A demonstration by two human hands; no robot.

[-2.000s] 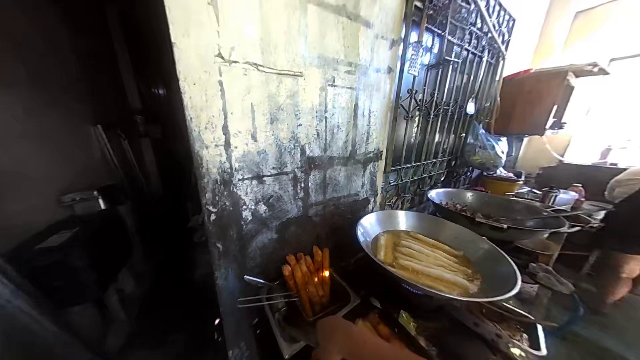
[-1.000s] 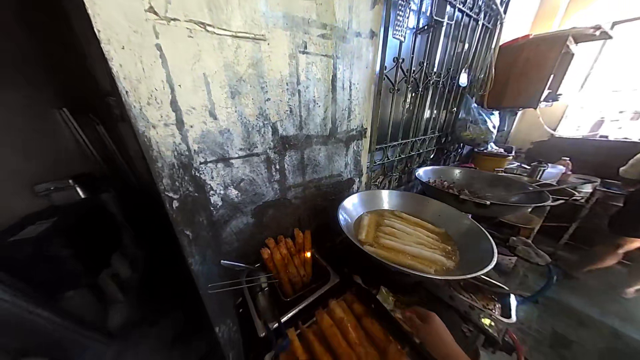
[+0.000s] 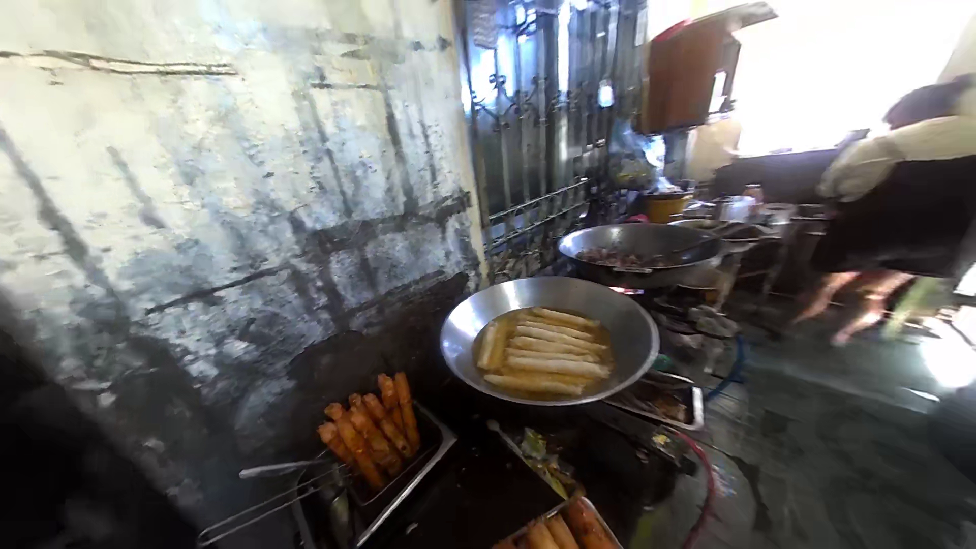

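Neither of my hands shows in the head view. Several pale rolls (image 3: 555, 364) lie in oil in a wide metal wok (image 3: 633, 335) at the centre. To its lower left, browned fried rolls (image 3: 370, 431) stand upright, leaning together, in a metal tray (image 3: 412, 484). Wire-handled tongs or a similar tool (image 3: 255, 517) rest across that tray's left side. More fried rolls (image 3: 560, 534) lie in another tray at the bottom edge, mostly cut off by the frame.
A second wok (image 3: 640, 244) with dark pieces of food stands behind the first. A stained wall (image 3: 229, 191) and a metal grille (image 3: 541, 114) border the left. A red hose (image 3: 705, 488) runs at lower right. A person (image 3: 900, 175) stands at far right.
My hand, at the bottom edge in the earlier frames, has left the view. The tray of fried rolls at the bottom now shows only partly. The view has shifted, bringing the other person further in.
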